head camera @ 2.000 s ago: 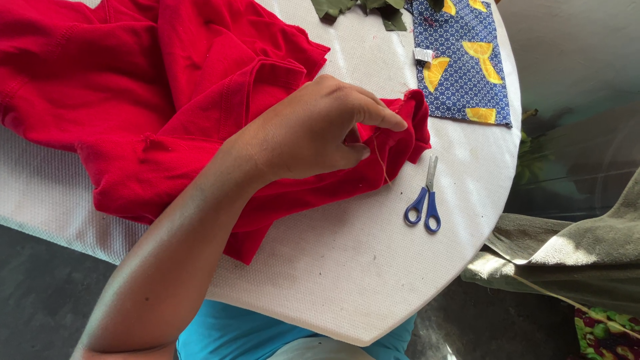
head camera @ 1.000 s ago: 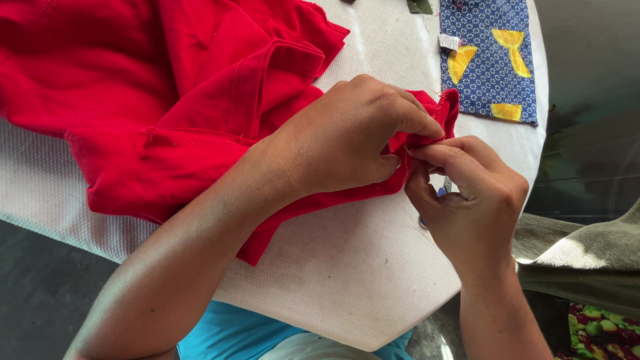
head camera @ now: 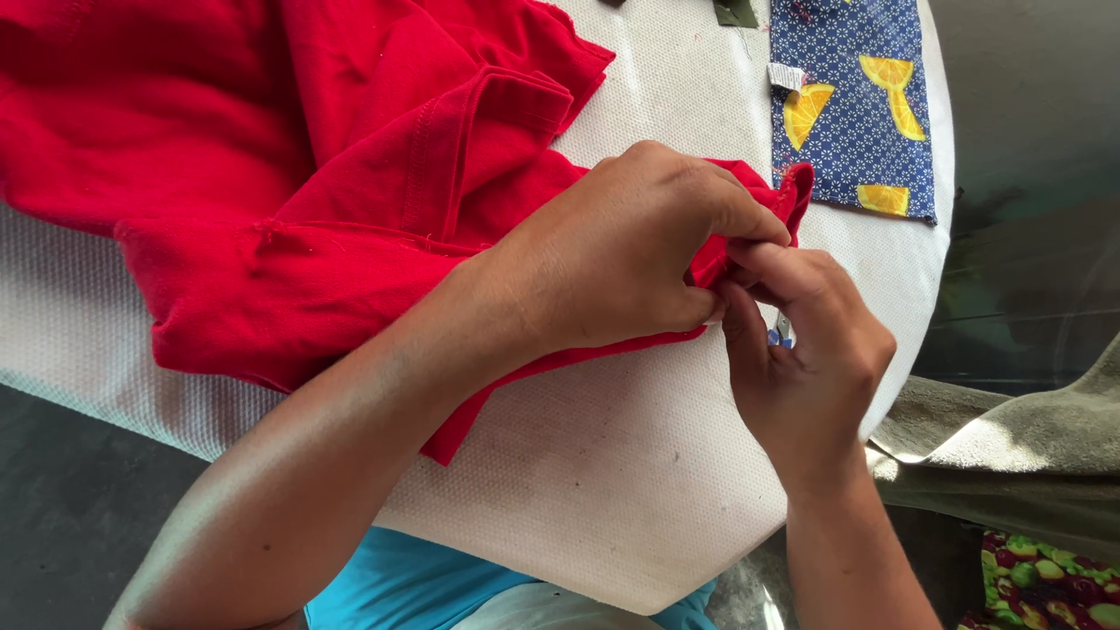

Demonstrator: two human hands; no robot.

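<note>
A red fabric garment (head camera: 367, 175) lies rumpled across the left and middle of the white-covered table. Near its narrow right end, my left hand (head camera: 630, 245) pinches the edge between thumb and fingers. My right hand (head camera: 805, 341) meets it there, thumb and index finger pinched at the same edge; whatever fine thing is between the fingertips is hidden. Loose threads show on the raw seam beside the fingers. Scissors with blue handles (head camera: 775, 338) lie mostly hidden behind my right hand.
Blue patterned fabric with yellow citrus prints (head camera: 853, 114) and a small white tag lies at the upper right of the table (head camera: 604, 490). A dark green scrap (head camera: 735, 12) is at the top edge. Grey-green cloth (head camera: 1032, 429) hangs beyond the table's right side.
My right hand, not visible two seconds ago, has come in from the lower right and joined my left hand at the red edge. It now covers most of the scissors.
</note>
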